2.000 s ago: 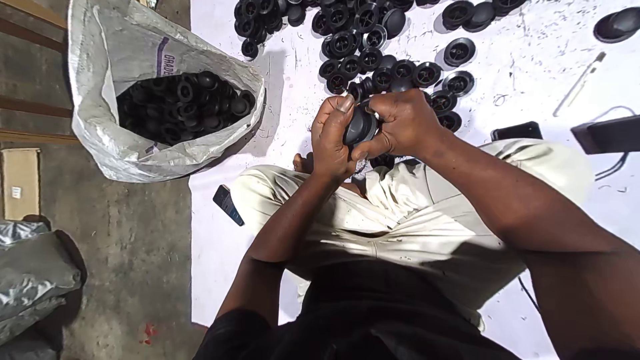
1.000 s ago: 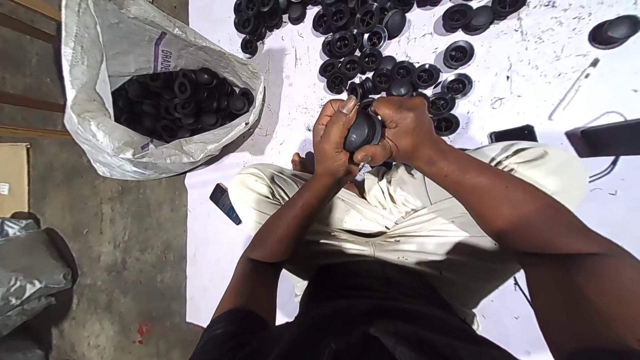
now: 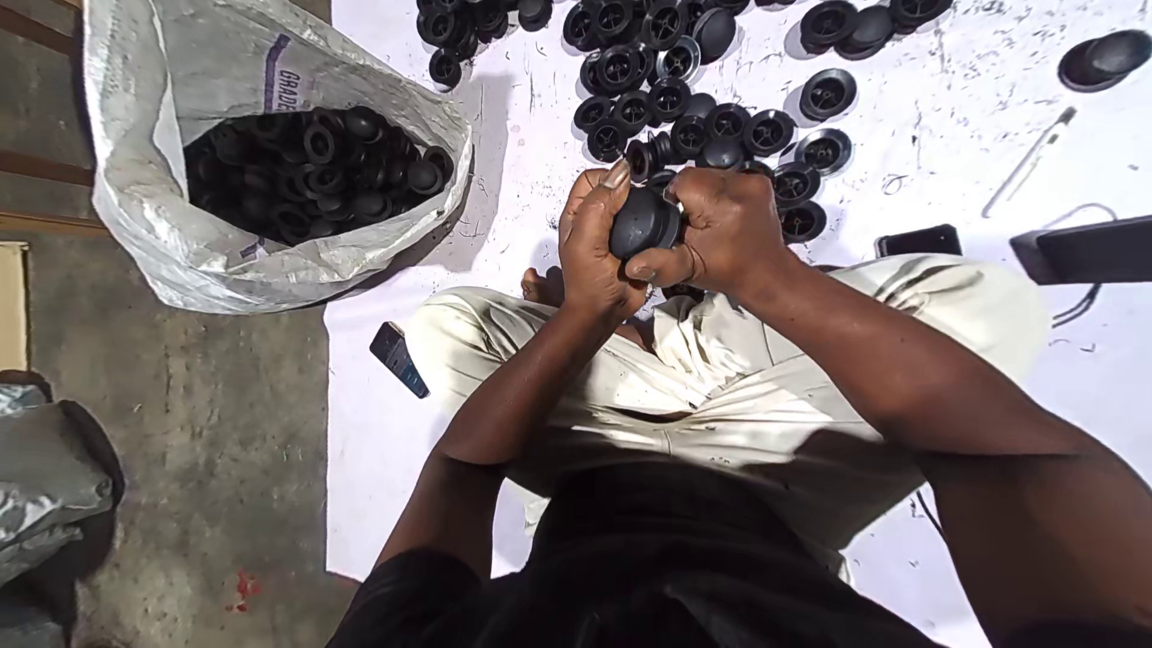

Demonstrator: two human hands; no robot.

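A black round plastic part [image 3: 641,222] with a smooth domed face is gripped between my two hands above my crossed legs. My left hand [image 3: 596,238] closes on its left side, thumb up along the edge. From the right, my right hand [image 3: 724,229] holds the rim, its thumb low across the front of the dome. Just beyond my hands, many similar black round parts [image 3: 688,135] lie on the white sheet, most showing spoked undersides, some showing domes. My fingers hide part of the held piece.
An open white woven sack [image 3: 378,261] full of black parts and rings stands at the left. A phone [image 3: 399,358] lies by my left knee, a dark flat object [image 3: 920,241] by my right knee. Farther right are a thin white stick [image 3: 1028,162], a black device [image 3: 1093,252] and a cable.
The held part has turned a little in my hands, its domed face showing more than two seconds ago. Both hands stay on it in about the same place.
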